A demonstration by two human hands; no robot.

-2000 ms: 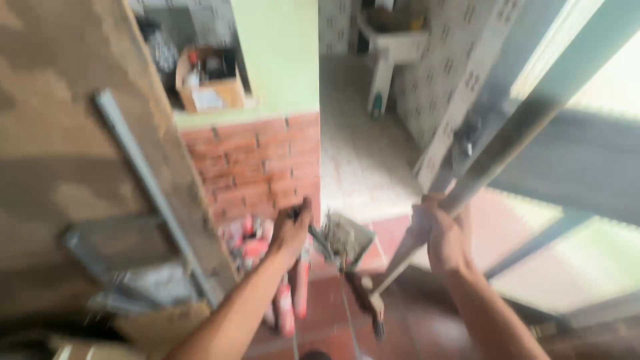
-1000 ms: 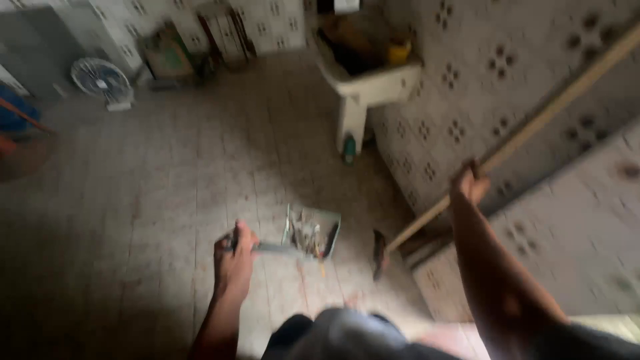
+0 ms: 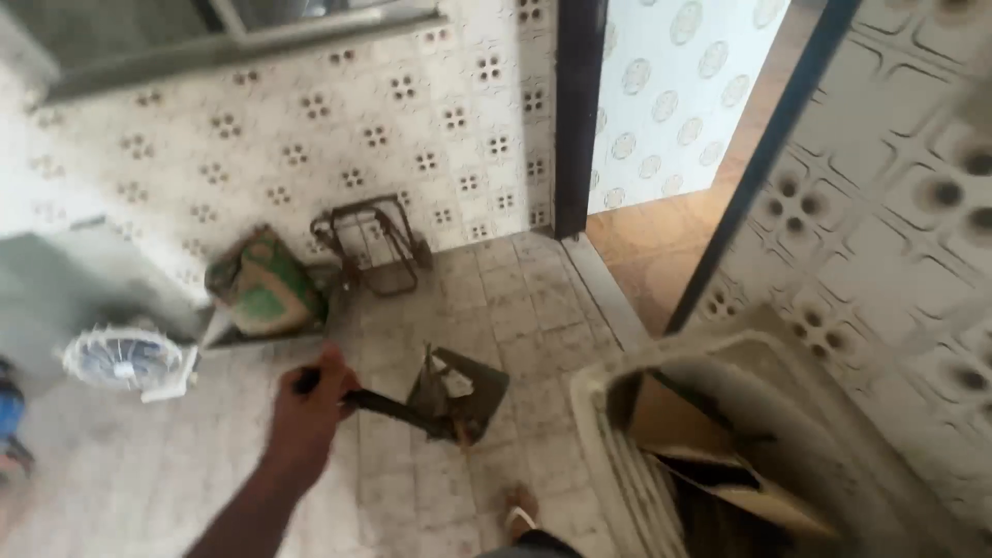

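Observation:
My left hand (image 3: pixel 314 391), left of the middle, is closed around the dark handle of a dustpan (image 3: pixel 484 391). The pan hangs over the tiled floor to the right of that hand, with debris and a whitish scrap (image 3: pixel 456 382) in it. My right hand is out of view, and so is the long wooden handle seen before. A sandalled foot (image 3: pixel 521 511) shows below the pan.
A laundry sink (image 3: pixel 589 411) with cardboard in it stands close at right. A doorway with a dark frame (image 3: pixel 577 116) opens ahead. Along the patterned wall are a folded metal cart (image 3: pixel 380 244), a green and tan sack (image 3: pixel 267 291) and a fan (image 3: pixel 124 368).
The view has moved from the brick half-wall into the tiled room, nearer the sink and doorway. My left hand still holds the dustpan. My right hand and the long handle have left the view.

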